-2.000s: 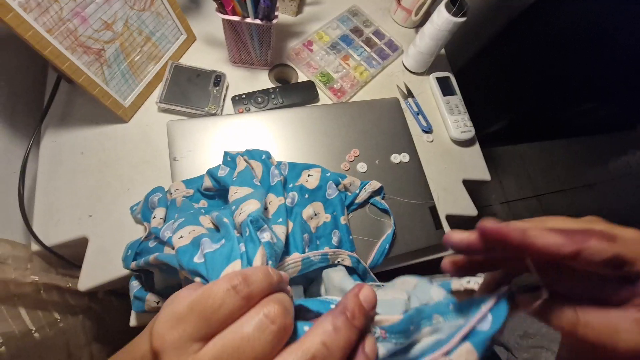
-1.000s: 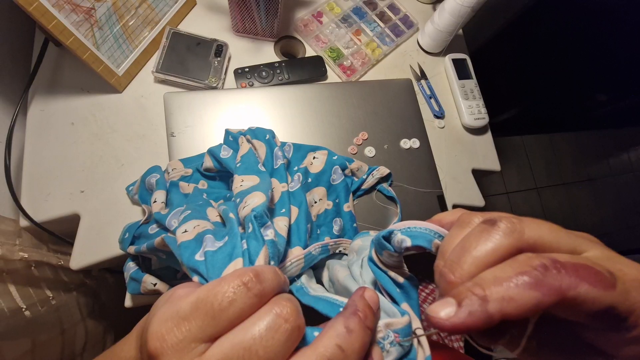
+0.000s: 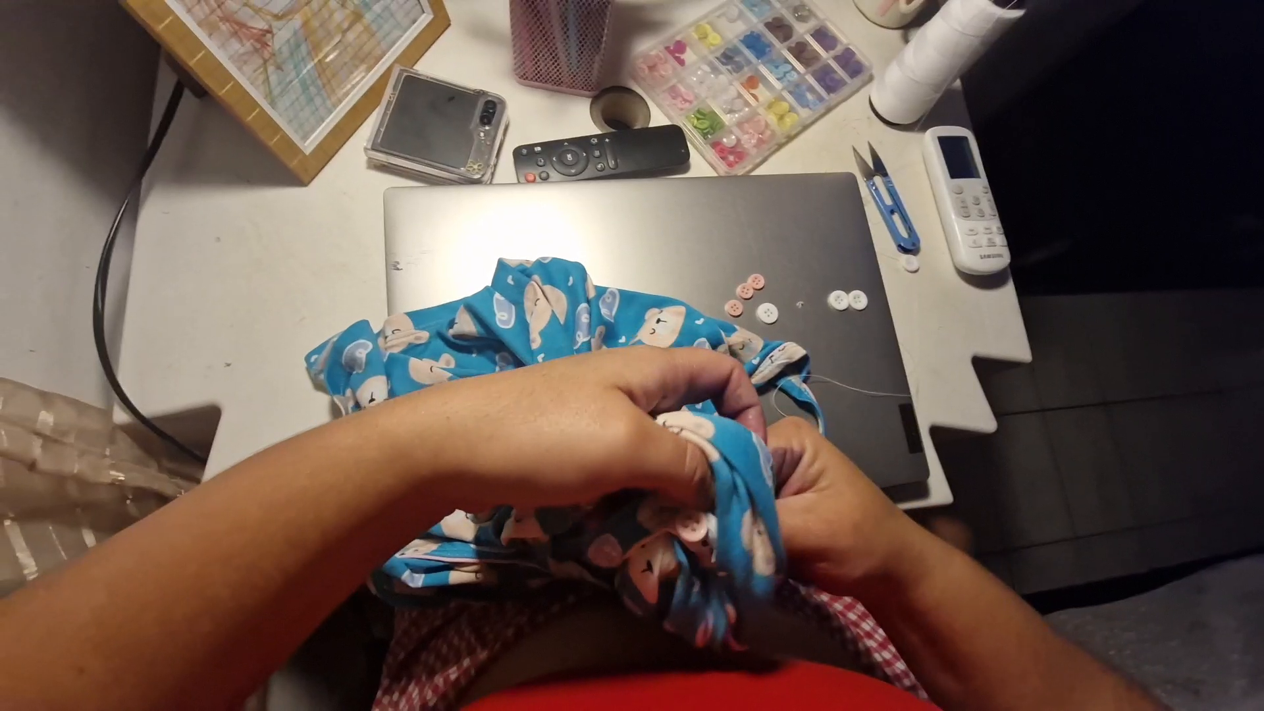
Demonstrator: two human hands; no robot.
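Blue bear-print fabric [image 3: 553, 306] lies bunched over the near half of a closed grey laptop [image 3: 652, 227] and hangs past its front edge. My left hand [image 3: 642, 415] reaches across from the left and pinches a fold of it. On the fold's other side my right hand [image 3: 820, 494] grips the same cloth, its fingertips partly hidden. A pink button [image 3: 691, 525] shows on the cloth below my left hand. A thin white thread [image 3: 859, 388] trails over the laptop at the right. No needle can be made out.
Loose pink buttons [image 3: 745, 293] and white buttons [image 3: 847, 300] lie on the laptop. Behind it are a black remote [image 3: 602, 153], a phone [image 3: 439, 123] and a compartment box of buttons [image 3: 755, 79]. Blue thread snips [image 3: 892, 212], a white remote [image 3: 966, 202] and a white thread cone [image 3: 943, 59] stand right.
My left hand has moved right across the cloth to meet my right hand. The fabric's near part is now turned and bunched between them, with a pink button showing.
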